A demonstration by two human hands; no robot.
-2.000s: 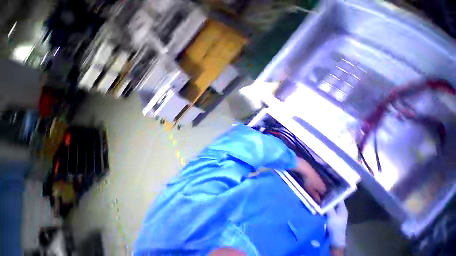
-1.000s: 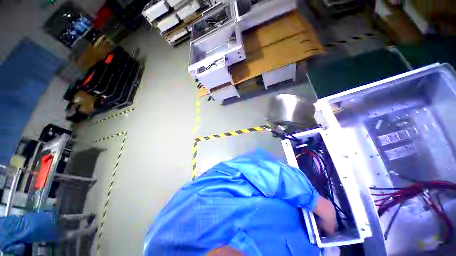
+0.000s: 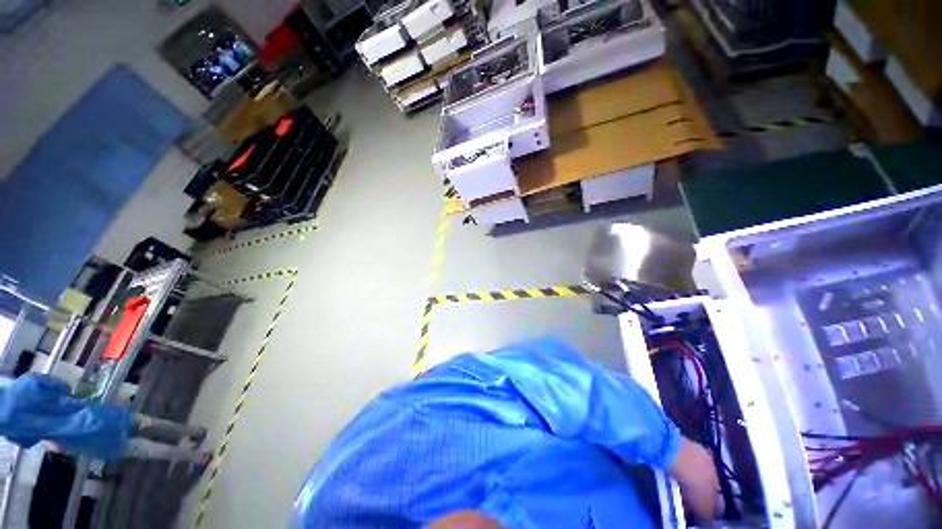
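Note:
The white side compartment (image 3: 638,356) is at the lower right, with black and red cables (image 3: 702,382) packed inside. My bare left hand (image 3: 698,484) reaches over its near wall into the lower end. Its fingers are hidden among the dark cables, so I cannot tell whether they hold anything. My right hand is not in view. The large pale cabinet (image 3: 759,382) adjoins the compartment on the right, with a red and black wiring harness (image 3: 878,449) and white labels (image 3: 862,346) on its floor. The compartment's lower end is cut off by the frame.
A shiny metallic item (image 3: 640,256) and dark cable ends are beyond the compartment. A green bench top (image 3: 775,191) lies behind the cabinet. White cabinets (image 3: 491,129) and brown cardboard (image 3: 620,124) are farther back. At the left, another person's blue sleeve (image 3: 62,413) is beside a metal rack.
The view has swung, so the compartment and cabinet sit lower and farther right. The white-gloved hand seen earlier at the compartment's end is out of view. My left hand remains inside the compartment.

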